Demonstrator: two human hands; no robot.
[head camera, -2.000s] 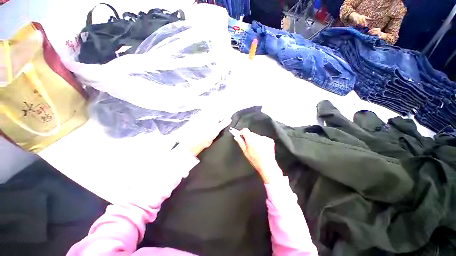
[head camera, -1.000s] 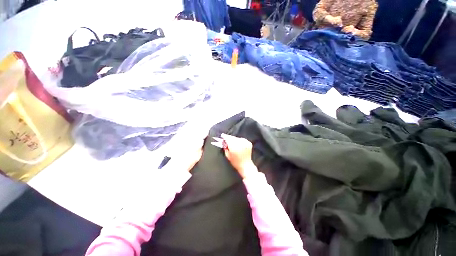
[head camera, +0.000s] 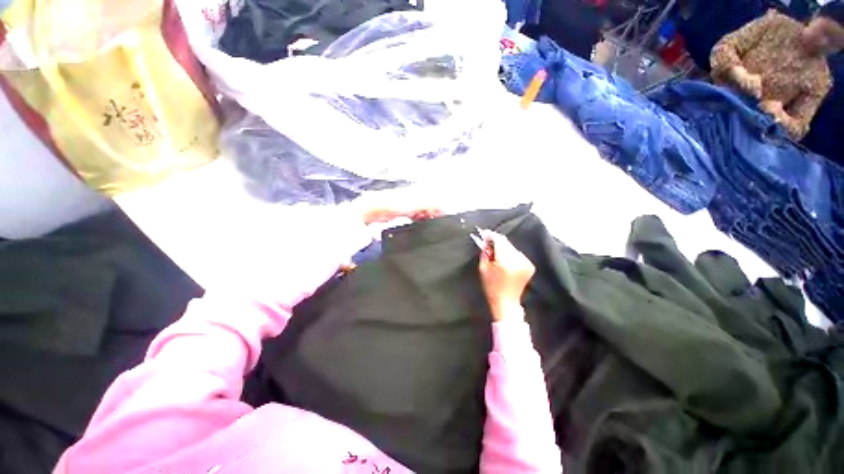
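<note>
A dark olive-green garment (head camera: 398, 324) lies spread in front of me, its far edge on the white tabletop. My left hand (head camera: 398, 216) is at the garment's far left edge, partly washed out and partly behind the cloth; its fingers hold that edge. My right hand (head camera: 505, 267) is closed around small thread snips (head camera: 480, 240), whose pale tips point up and left over the cloth near its far corner.
An olive garment pile (head camera: 685, 343) lies at right. A clear plastic bag (head camera: 342, 120) and a yellow paper bag (head camera: 130, 120) stand at far left. Folded jeans (head camera: 639, 139) and an orange stick (head camera: 533, 89) are at the far side. A person (head camera: 773, 65) is across the table.
The view has shifted, so the bags sit higher and the jeans further right. My left hand has moved to the cloth's far edge. The snips have moved off that spot towards the far right corner.
</note>
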